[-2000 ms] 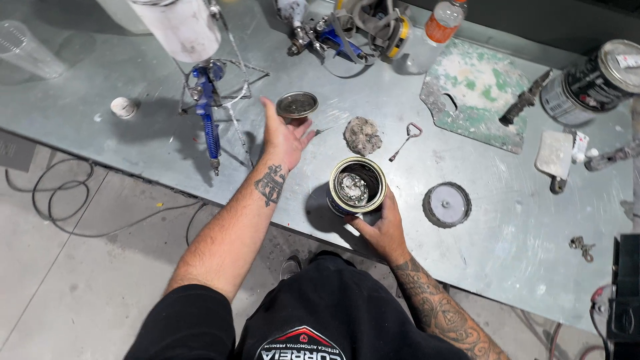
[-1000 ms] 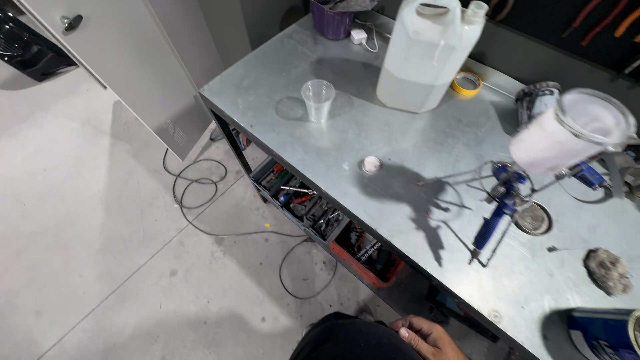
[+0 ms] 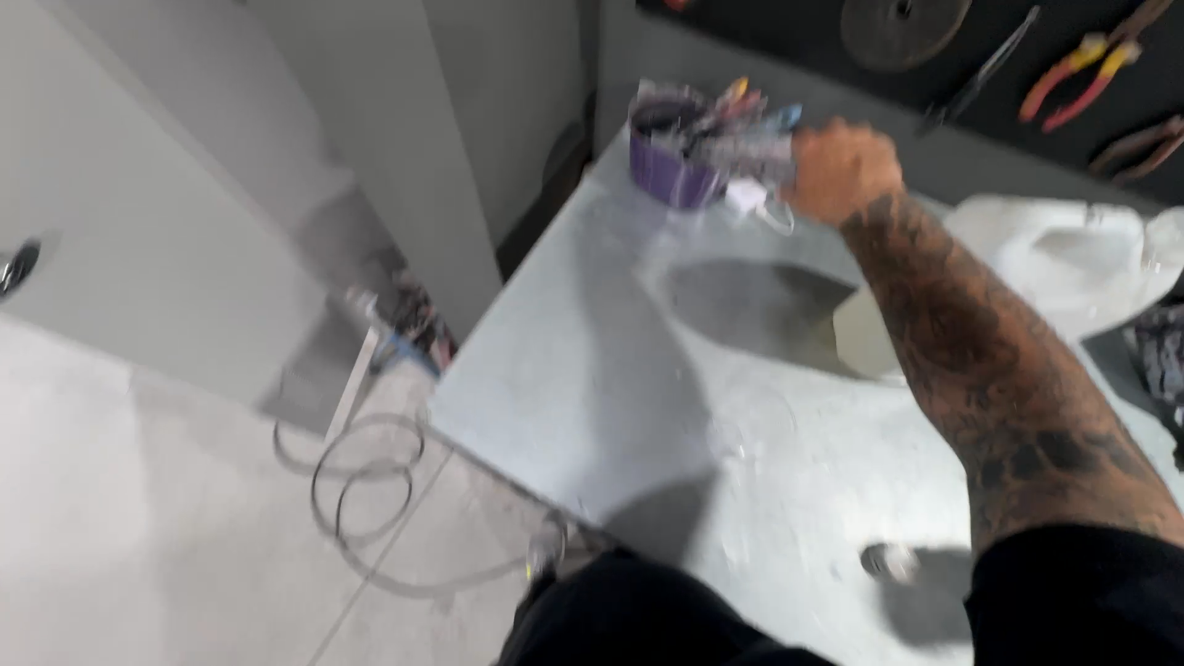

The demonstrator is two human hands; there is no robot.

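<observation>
My right hand [image 3: 844, 171] reaches to the back of the metal-topped bench [image 3: 555, 407]. Its fingers are curled around the end of a blurred grey item [image 3: 754, 155] at the right rim of a purple container [image 3: 671, 171]. Mixed small things stick up from this container. A white block [image 3: 746, 194] with a pale cord lies just below the hand. The translucent plastic jug [image 3: 1036, 231] stands behind my right forearm, partly hidden. A faint clear round shape [image 3: 740, 439] shows on the bench top; blur hides its detail. My left hand is not in view.
A small whitish round piece [image 3: 893, 561] lies near my right sleeve. Pliers [image 3: 1078, 79] and other tools hang on the dark back panel. A grey cabinet [image 3: 185, 213] stands left of the bench. A looped cable [image 3: 370, 472] lies on the floor.
Two seconds ago my right hand held an open can and my left a lid; both are now out of view. My right hand is now at the purple container. The view has swung far left.
</observation>
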